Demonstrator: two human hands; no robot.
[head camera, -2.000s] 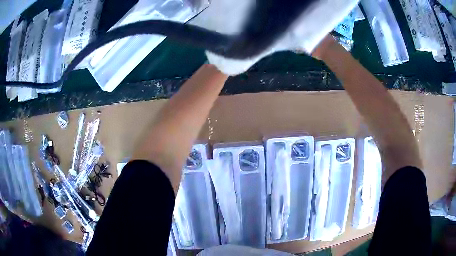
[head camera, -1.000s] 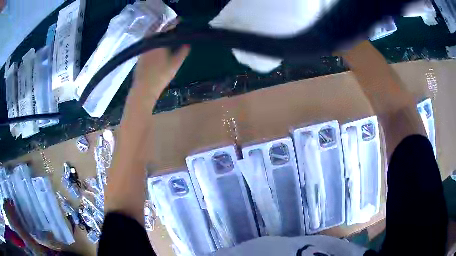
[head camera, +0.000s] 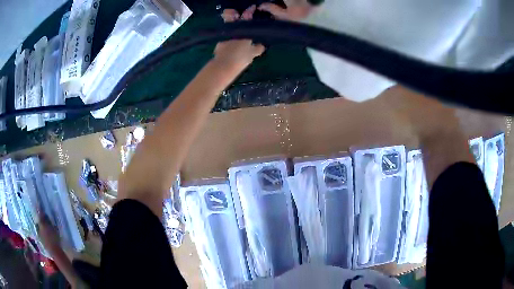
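My left hand (head camera: 239, 49) reaches over the dark green belt at the top, partly crossed by a black cable (head camera: 189, 40) close to the camera. Its fingers are too hidden to tell a grip. A small dark thing and more fingers (head camera: 288, 9) show at the top edge; whose they are I cannot tell. My right forearm (head camera: 420, 115) passes behind a large white sheet-like thing (head camera: 389, 45), which hides where the hand is. Translucent blister trays (head camera: 275, 220) stand in a row on the brown bench, with small bagged parts (head camera: 335, 174) in their end pockets and long white pieces alongside.
Printed white boxes (head camera: 78, 48) and a large clear-wrapped tray (head camera: 127, 48) lie on the belt at upper left. A pile of cables and shiny bags (head camera: 96, 189) is at the bench's left. More trays (head camera: 63, 211) and another person's arm (head camera: 56, 248) are at far left.
My left hand has moved right, away from the wrapped tray, to the top middle of the belt. The white thing sits farther right in view and hides more beside my right forearm.
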